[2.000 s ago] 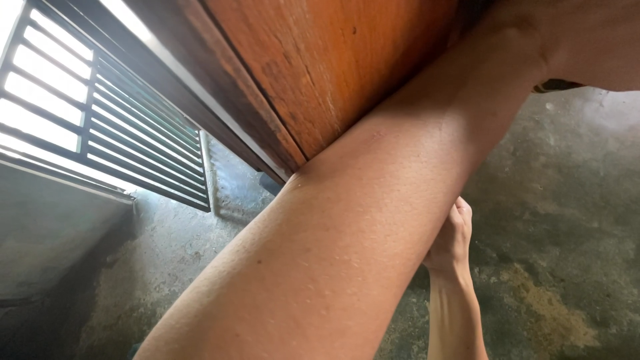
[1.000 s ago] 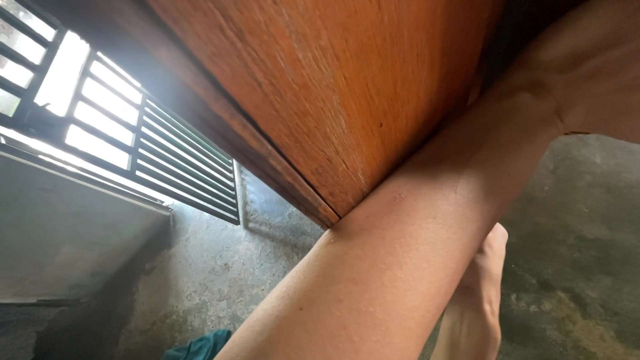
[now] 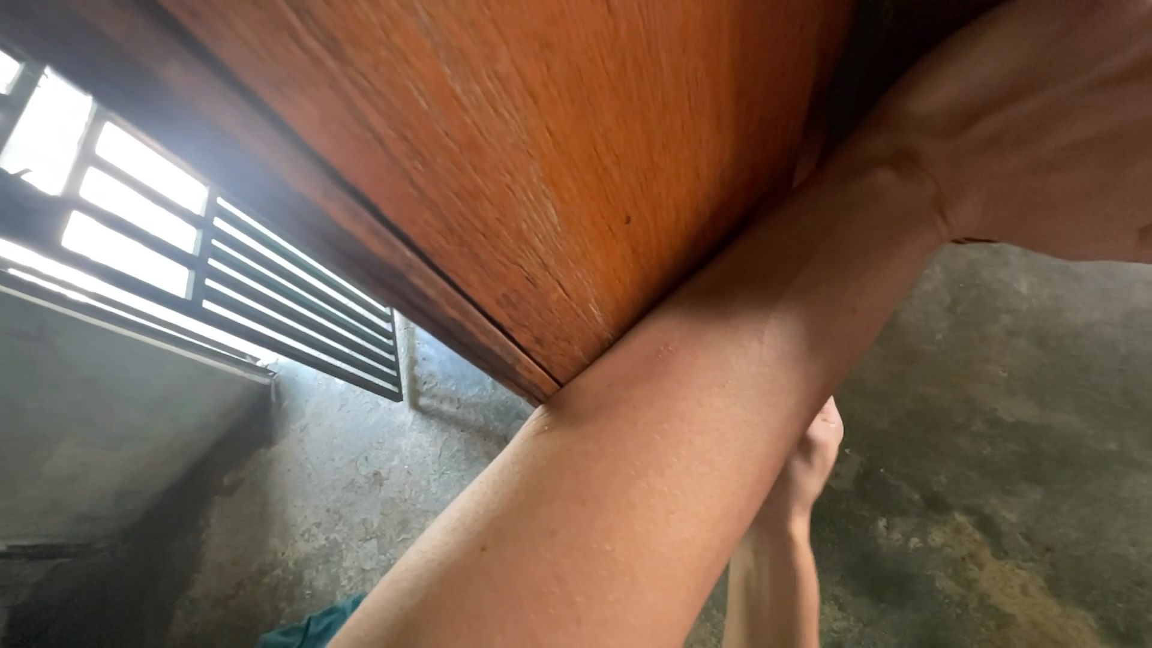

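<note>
A reddish-brown wooden panel [image 3: 540,153] with a darker edge strip slants down from the top, its lower corner against my left forearm. That forearm runs close to the camera from the bottom left to the upper right. Only the wrist and part of my left hand [image 3: 1062,171] show at the right edge; its fingers are out of view, so what it touches cannot be told. Lower down, my right hand [image 3: 821,441] is partly hidden behind the left forearm, and its fingers and any grip cannot be made out.
Dark metal bars of a grille [image 3: 297,297] stand at the left with bright light behind them. Below them is a grey wall [image 3: 108,423]. A worn, stained concrete floor [image 3: 1008,432] lies beneath. Some teal cloth [image 3: 315,625] shows at the bottom edge.
The view has shifted, and the wooden panel takes up more of it than two seconds ago. Teal cloth has come into sight at the bottom. My left forearm still lies against the panel.
</note>
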